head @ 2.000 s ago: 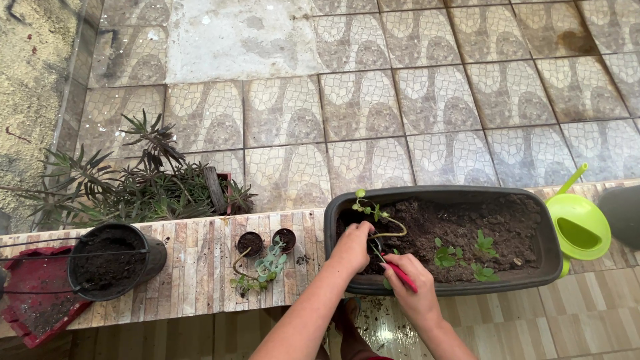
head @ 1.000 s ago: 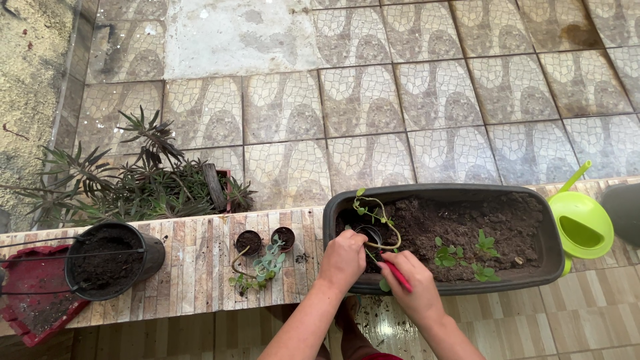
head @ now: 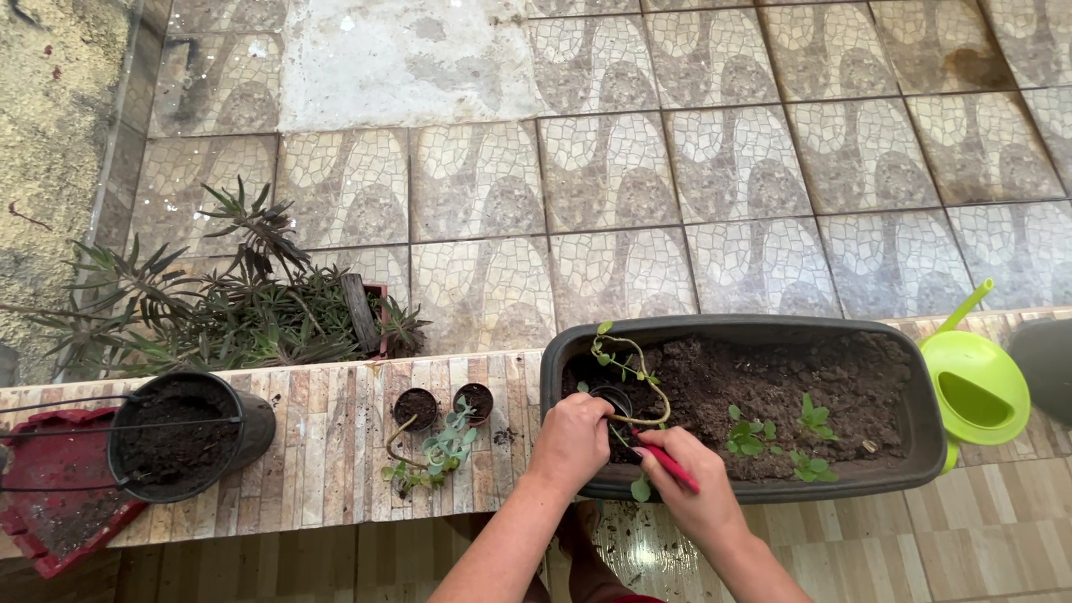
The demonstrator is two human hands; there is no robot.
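A long dark plastic planter (head: pixel 936 419) holds soil and several small green seedlings (head: pixel 748 435). At its left end my left hand (head: pixel 572 440) pinches something by the rim of a small dark pot (head: pixel 611 398); what its fingertips grip is hidden. A vine-like stem with small leaves (head: pixel 649 368) curls over that pot. My right hand (head: pixel 699 481) is closed on a red-handled tool (head: pixel 670 469), whose tip reaches toward the left fingers and the stem. The kind of tool is not clear. A loose round leaf (head: pixel 641 488) hangs at the planter's near rim.
Two small pots (head: pixel 415 409) and a trailing succulent (head: pixel 448 444) sit left on the tiled ledge (head: pixel 335 435). Farther left are a soil-filled black bucket (head: pixel 251 431) and a red dustpan-like tray (head: pixel 59 469). A lime watering can (head: pixel 980 385) stands right; spiky plants (head: pixel 251 310) grow behind the ledge.
The curled stem stands higher over the planter's left end than two seconds ago, and the small dark pot beneath it shows more. Both hands stay at that end, the red tool still in my right.
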